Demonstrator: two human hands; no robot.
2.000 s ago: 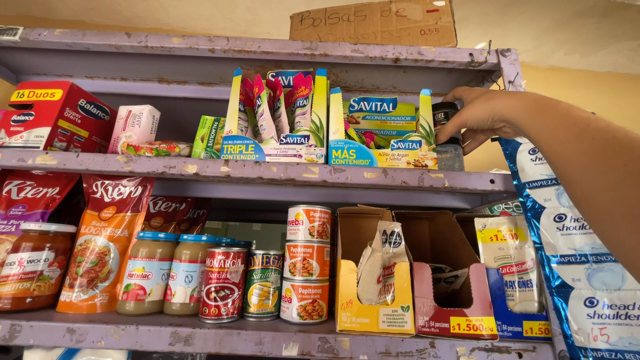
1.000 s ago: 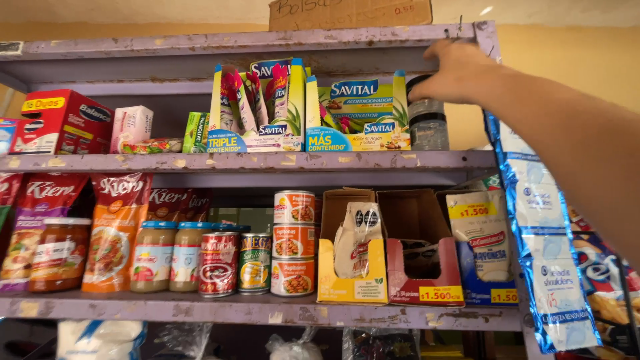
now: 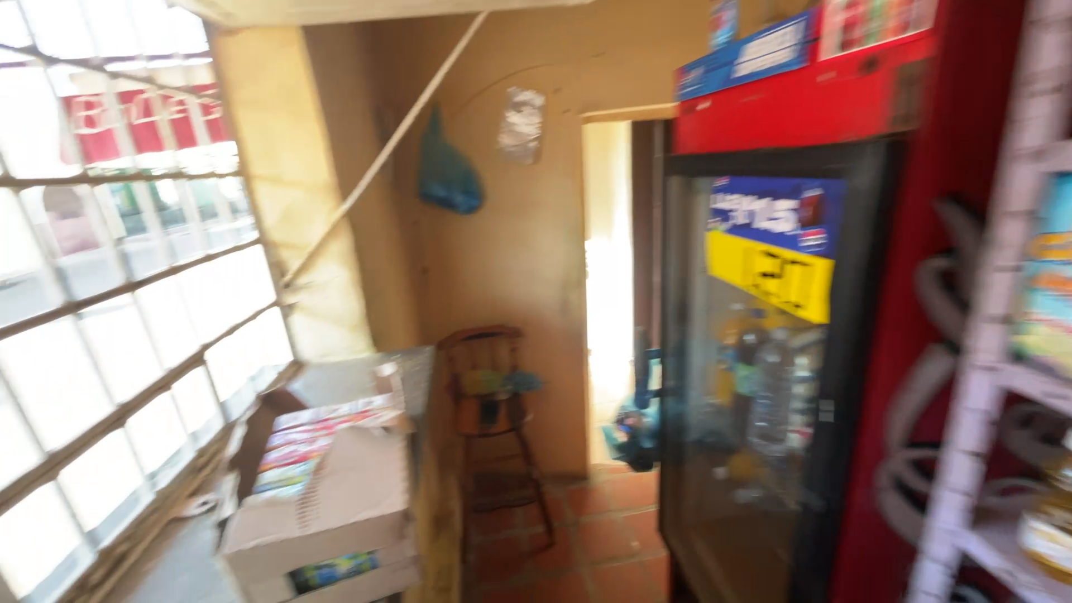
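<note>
Neither my left hand nor my right hand shows in the head view, so what they hold or touch is hidden. At the lower left, an opened cardboard box (image 3: pixel 335 502) filled with small colourful packets (image 3: pixel 314 440) stands on a counter (image 3: pixel 188 557) beside the barred window. A drinks fridge (image 3: pixel 900 251) with a red top and side and a black-framed glass door stands at the right, with bottles (image 3: pixel 770 394) behind the glass. The picture is blurred.
A wooden high chair (image 3: pixel 494 419) stands by the back wall, left of a bright doorway (image 3: pixel 609 293). A blue plastic bag (image 3: pixel 450 176) hangs above. Metal shelving (image 3: pixel 971 385) edges the right side. Tiled floor (image 3: pixel 578 536) lies between counter and fridge.
The view has swung far away from the grocery shelves to the window, doorway and fridge. The hand seen earlier at the upper shelf is out of view.
</note>
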